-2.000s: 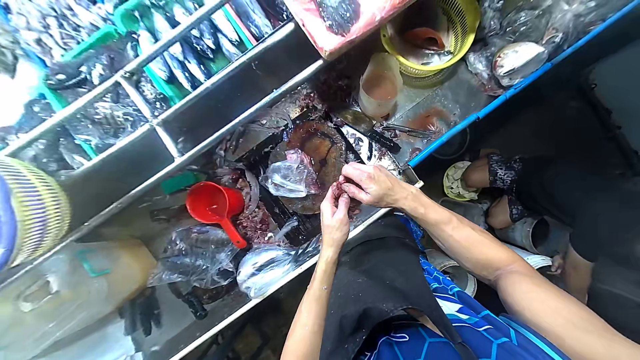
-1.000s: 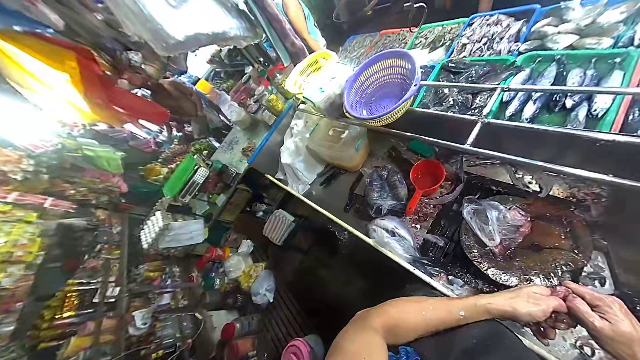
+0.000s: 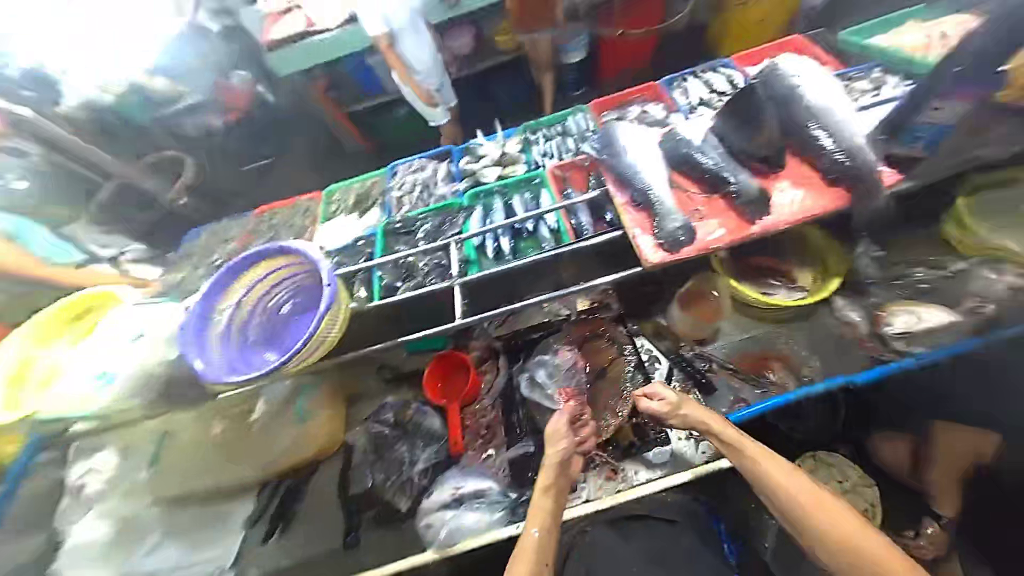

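My left hand is closed at the near edge of a clear plastic bag with reddish contents; it seems to grip the bag's lower end, though blur hides the fingertips. The bag rests on the left part of a round, wet chopping block. My right hand is curled at the block's right edge, a short way from the left hand; whether anything lies inside its fingers is not visible. Left of the block lies a red plastic dipper. A filled clear plastic bag sits near the front edge.
Behind the block, a metal rail and trays of fish run across. Large fish lie on a red tray at right. A purple basket stands left, a yellow basket right. A person's bent legs are at the right.
My hands, together in both earlier frames, are now apart. The left one is at the bag on the block. The view has swung widely.
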